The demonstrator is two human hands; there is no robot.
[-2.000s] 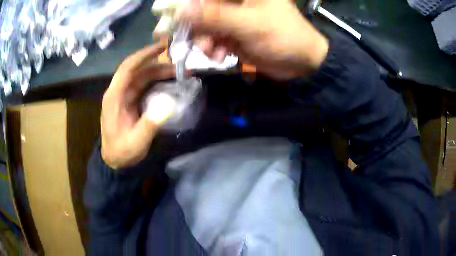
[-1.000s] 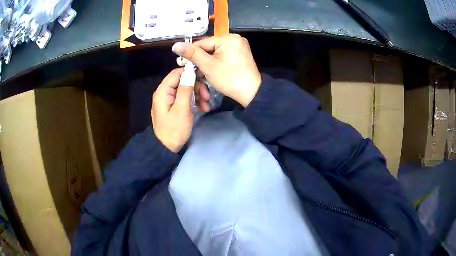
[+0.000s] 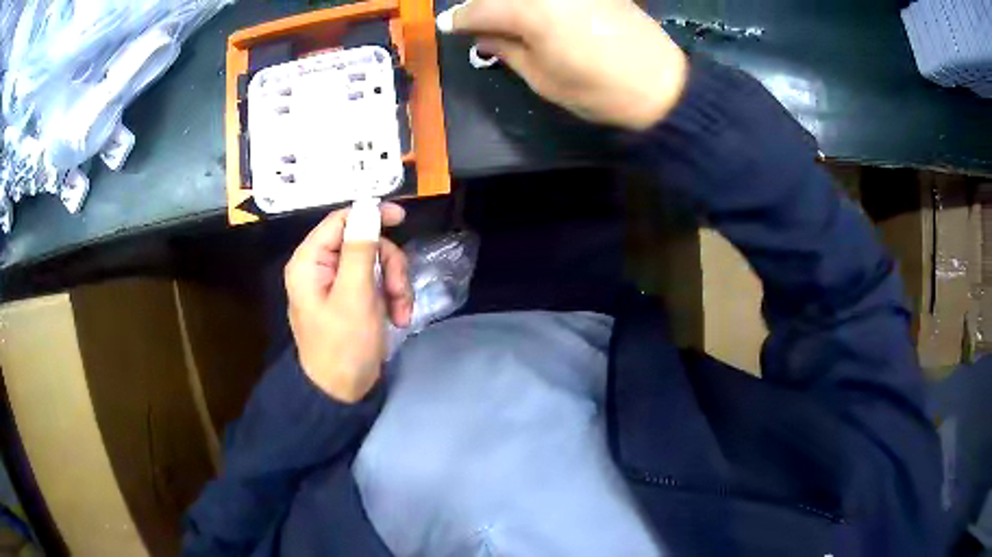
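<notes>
The white socket housing [image 3: 323,128], with dark slots, lies in the orange fixture [image 3: 430,103] at the bench edge. My left hand [image 3: 343,310] grips the white power cord end [image 3: 363,221] at the housing's lower right edge. A clear plastic bag [image 3: 441,277] hangs beside the left fingers. My right hand [image 3: 571,54] is above and right of the fixture, with a small white piece [image 3: 448,20] at its fingertips. A white ring-like piece [image 3: 482,57] is under the right fingers; whether they touch it is unclear.
Bagged white cords [image 3: 82,82] lie on the dark bench [image 3: 751,120] at the left. Grey-white stacked housings [image 3: 957,41] stand at the upper right. Brown cartons [image 3: 93,381] are below the bench on both sides.
My right hand has moved from the cord end up and right, past the fixture. My left hand has stayed on the cord end. More of the fixture and housing now shows.
</notes>
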